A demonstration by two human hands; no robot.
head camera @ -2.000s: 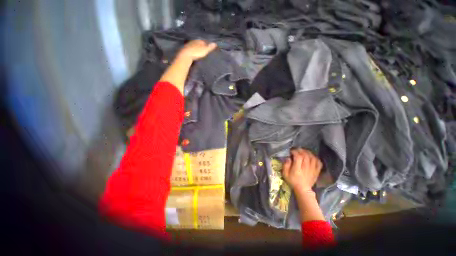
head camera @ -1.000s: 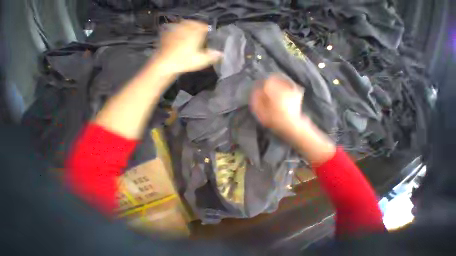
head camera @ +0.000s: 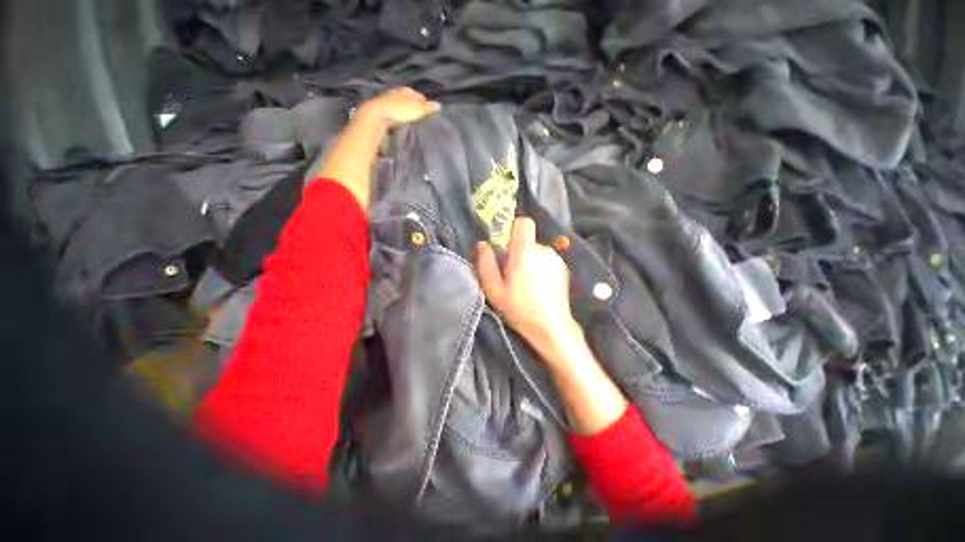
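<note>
A dark grey garment [head camera: 423, 339] with a yellow-gold patch [head camera: 493, 201] and metal buttons lies in front of me on the heap. My left hand [head camera: 397, 109] is at its upper edge, with the fingers closed over the cloth; the fingertips are partly hidden. My right hand [head camera: 532, 288] lies on the cloth just below the patch, with thumb and forefinger apart. Its other fingers are not clear, and I cannot tell whether it grips the cloth.
More dark grey garments [head camera: 783, 95] are heaped behind and to the right. Others [head camera: 127, 228] lie at the left, one with a brass button. A ribbed grey wall [head camera: 79, 85] stands at the upper left. A blurred yellowish patch [head camera: 169, 371] shows at the lower left.
The view has shifted, and the printed carton with yellow strap is no longer clearly seen. My left hand has settled on the garment's upper edge. My right hand is now beside a yellow-gold patch.
</note>
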